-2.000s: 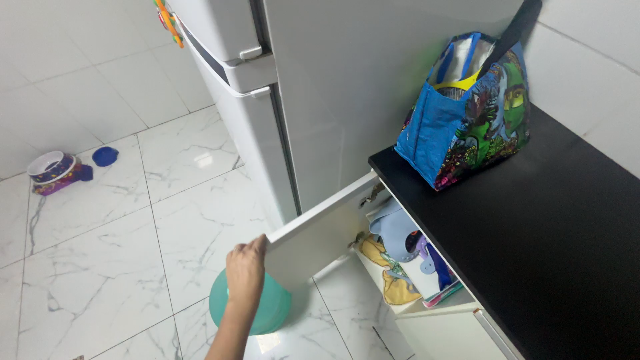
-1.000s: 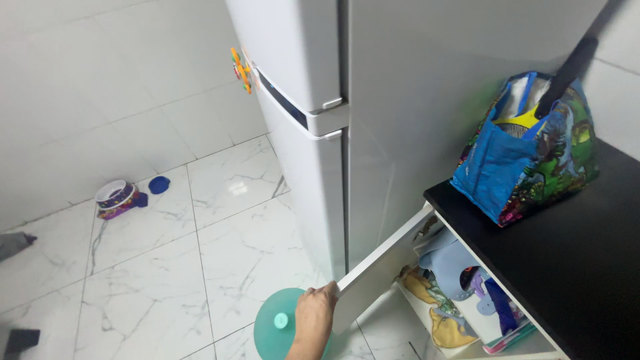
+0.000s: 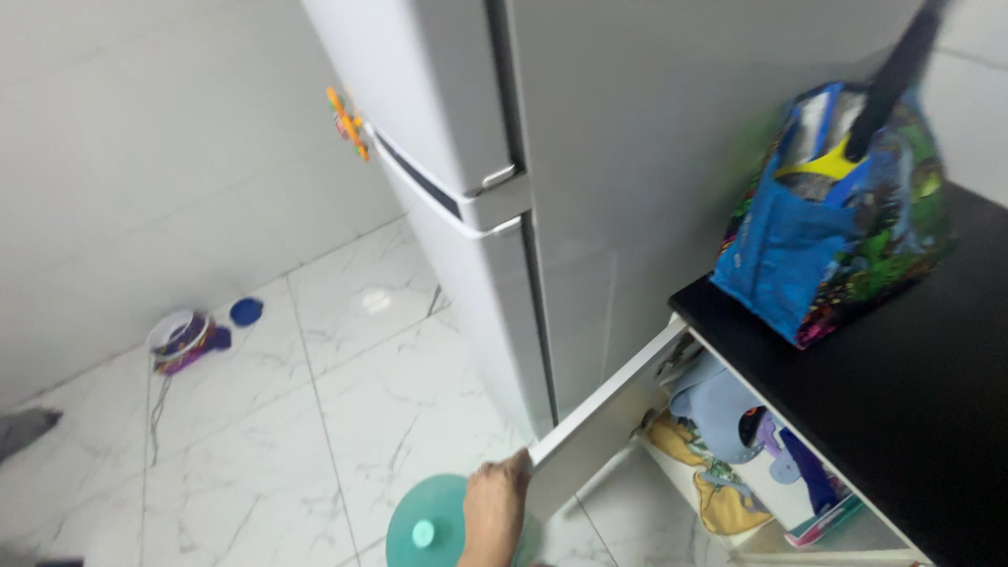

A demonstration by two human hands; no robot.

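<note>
My left hand [image 3: 496,500] grips the free upper corner of a white cabinet door [image 3: 602,425], which stands open. Behind the door, the cabinet shelf [image 3: 744,539] holds a grey-blue item, probably a silicone bib [image 3: 713,405], a yellow patterned cloth [image 3: 724,504], a dark blue item [image 3: 807,472] and some flat things with coloured edges. Just left of and below my left hand is a round green lid with a knob [image 3: 425,516], partly hidden by the hand. My right hand is not in view.
A white fridge [image 3: 465,260] stands beyond the door. A blue patterned bag [image 3: 819,236] sits on the black countertop [image 3: 890,409]. On the tiled floor by the wall are a white-rimmed container [image 3: 183,342] and a blue round piece [image 3: 246,312]. A grey blurred object [image 3: 27,431] lies at the left edge.
The view has swung left, so the fridge and cabinet sit farther right. My left hand stays on the door's edge. The grey object at the left edge was outside the oldest view.
</note>
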